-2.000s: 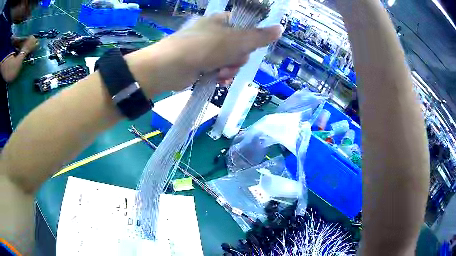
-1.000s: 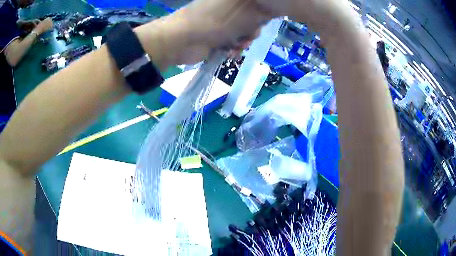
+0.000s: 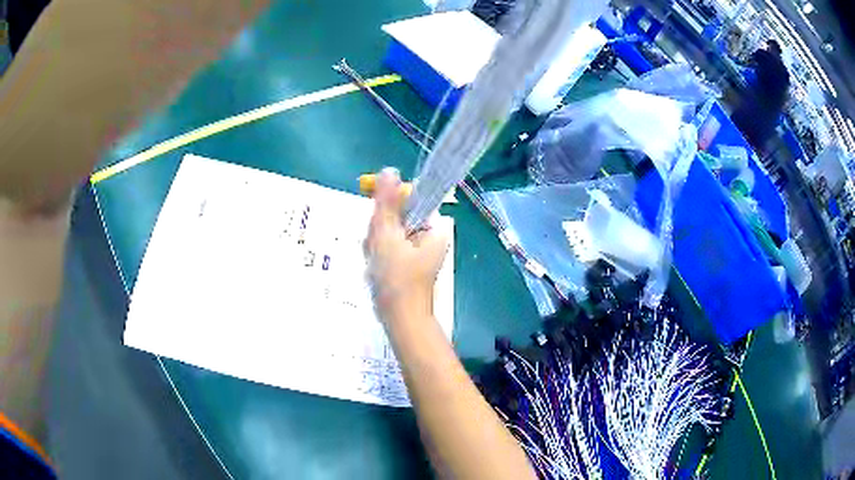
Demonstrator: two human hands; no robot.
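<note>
The long straight bundle of white wires (image 3: 478,112) slants from the top edge down to the middle. My right hand (image 3: 403,248), with a yellow finger cot (image 3: 382,185) on one finger, is closed around the bundle's lower end, above the wiring drawing (image 3: 234,253). It is slightly blurred. My left forearm fills the upper left, blurred; my left hand is beyond the top edge, and the bundle's upper end is cut off too. The white sheet lies flat on the green bench, its right part partly covered by my right hand and forearm.
A fanned heap of white wires with black housings (image 3: 637,394) lies at lower right. Behind it are a crumpled clear bag (image 3: 600,141) and a blue parts bin (image 3: 712,244). A small blue box (image 3: 450,47) is at the back. A thin multicoloured bundle (image 3: 497,225) crosses the bench.
My right hand has come down from the top to the bundle's lower end. My left hand has gone out of the top of the picture. The view has shifted, with the drawing now higher.
</note>
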